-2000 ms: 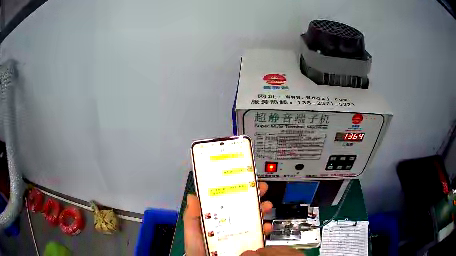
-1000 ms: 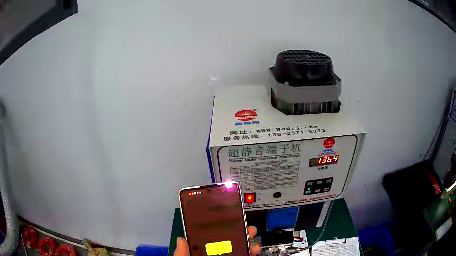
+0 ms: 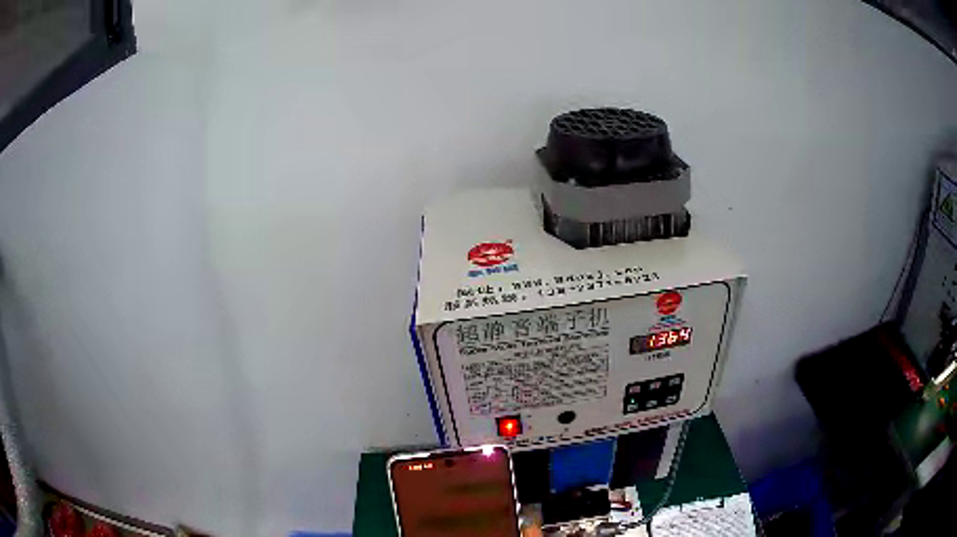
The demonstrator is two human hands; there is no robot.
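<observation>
The smartphone [image 3: 454,495] stands upright at the bottom edge, its lower part cut off. Its screen is dim brown with a pinkish glare at the top. My left hand [image 3: 532,520] holds it; only a bit of finger shows at its right edge, and the rest is hidden or out of frame. My right hand is not in view. Behind the phone stands the white terminal crimping machine [image 3: 530,362], with its red switch lit and a red display. The crimping applicator [image 3: 593,524] shows partly below it.
A black motor [image 3: 609,147] sits on top of the machine. A written record sheet [image 3: 703,518] lies on the green mat [image 3: 714,462] at right. A blue bin [image 3: 792,498] is beyond it. A grey hose [image 3: 16,462] and red coils [image 3: 79,519] are at lower left.
The view has tilted up, so the phone sits lower. Its screen has gone from bright to dim, and the yellow patch is out of frame. My right hand, at the screen earlier, has left view.
</observation>
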